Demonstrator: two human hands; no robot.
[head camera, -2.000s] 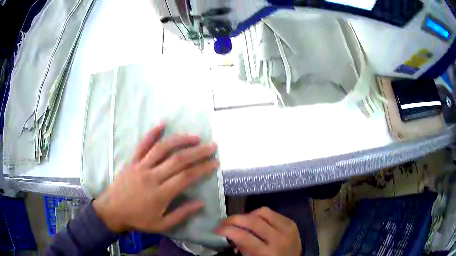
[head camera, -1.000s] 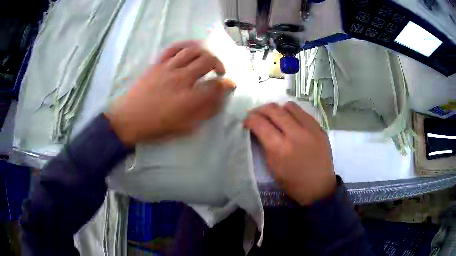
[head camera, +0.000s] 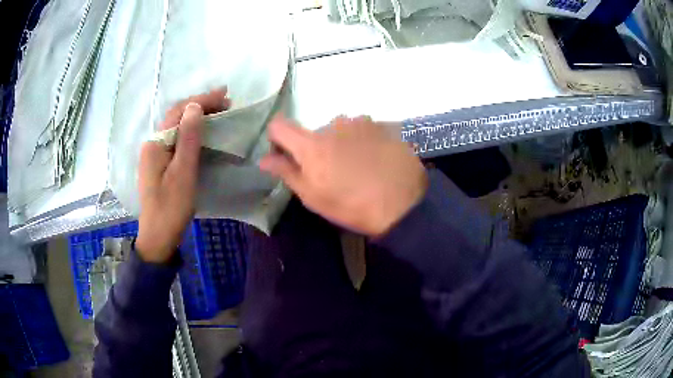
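A pale grey-green fabric panel (head camera: 214, 55) lies on the machine table and hangs over its front edge, with part of it folded back. My left hand (head camera: 173, 177) pinches the folded edge between thumb and fingers. My right hand (head camera: 354, 170) is at the panel's right side, its fingertips close together at the cloth edge. It is blurred, and whether it grips the cloth cannot be told. The needle and presser foot are out of the picture.
A panel stack (head camera: 55, 96) lies at left. Sewn pieces (head camera: 435, 26) lie at the top. A phone (head camera: 594, 44) rests on a tan pad (head camera: 568, 74) at right. Below the table's ruler-marked edge (head camera: 531, 129) are a left blue crate (head camera: 214, 266) and a right blue crate (head camera: 598, 258).
The view has tilted down, and the machine head has left the top. Both hands are now near the table's front edge, and the panel's near part is folded back.
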